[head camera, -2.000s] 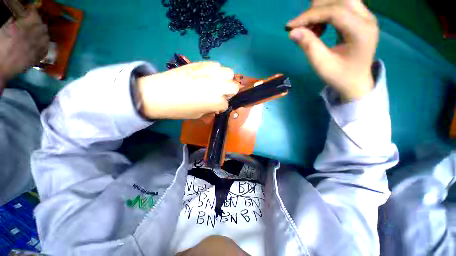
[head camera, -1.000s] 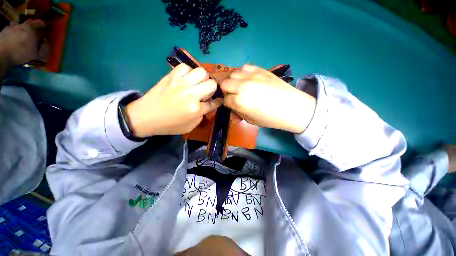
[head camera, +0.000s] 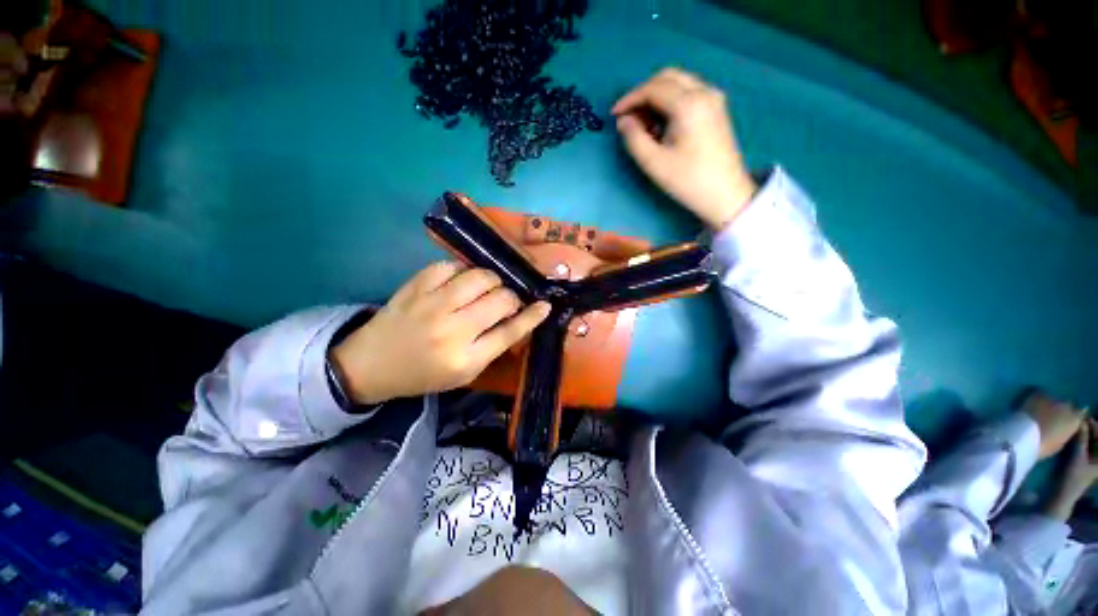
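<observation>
The three-armed black unit (head camera: 544, 391) lies on an orange-brown fixture (head camera: 600, 361) before my chest, one arm towards me and two spreading away. My left hand (head camera: 448, 331) is half curled over its left side, the index fingertip at the hub (head camera: 558, 292). The undersides of these fingers are hidden, so any small part in them cannot be seen. My right hand (head camera: 689, 138) is raised beyond the right arm, thumb and index nearly together, with a tiny dark piece seeming to show between them. It is just right of the heap of small black parts (head camera: 512, 78).
The teal-green belt (head camera: 277, 120) runs across the view. A neighbouring orange-brown fixture (head camera: 114, 114) is at the far left. More orange-brown pieces (head camera: 1045, 96) are at the upper right. Another person's hands (head camera: 1060, 433) and pale sleeves are at the right edge.
My right hand has left the hub and moved up and right to the heap's edge. My left hand stays at the unit, now off the hub's top. The unit and heap appear lower in view.
</observation>
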